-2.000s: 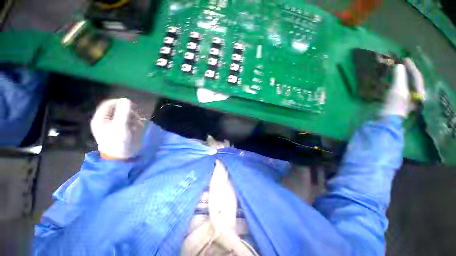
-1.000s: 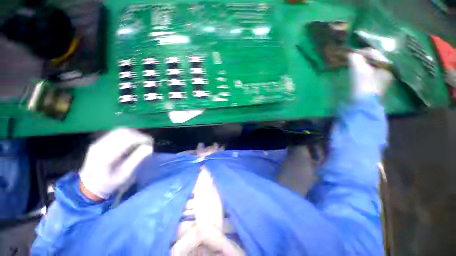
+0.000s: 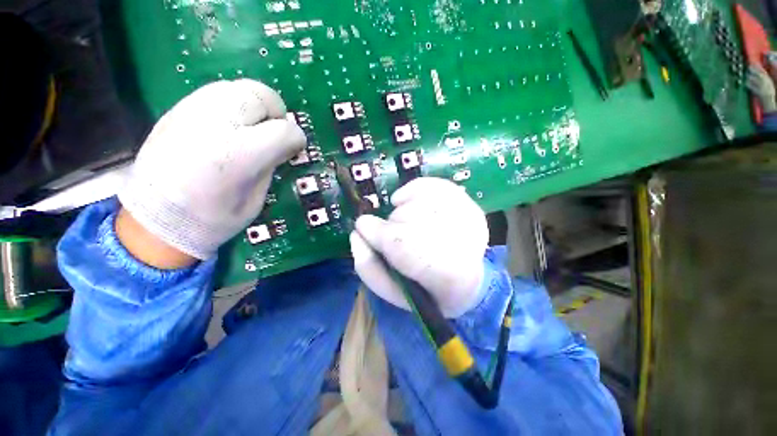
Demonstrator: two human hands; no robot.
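The green circuit board [image 3: 503,98] lies in front of me with columns of black power transistors [image 3: 353,143]. My right hand [image 3: 434,243], in a white glove, holds the soldering iron [image 3: 424,311]. Its brownish tip lies over the board between two transistor columns; contact cannot be told. The cable bends at the yellow-banded rear end. My left hand [image 3: 209,162], also gloved, is over the board's left part with its fingers pinched near the iron tip, covering some transistors. A faint strand of solder wire shows at its fingertips.
A solder reel [image 3: 15,272] stands at the far left, below a black round device [image 3: 21,94]. The dark iron stand [image 3: 629,55] and a thin dark stick [image 3: 588,64] lie right of the board. Another board [image 3: 703,64], a red tray [image 3: 754,43] and a person's gloved hand [image 3: 762,85] are beyond.
My right hand has come from the iron stand to the board with the iron. My left hand has moved up from below the bench edge onto the board. The view is closer to the board.
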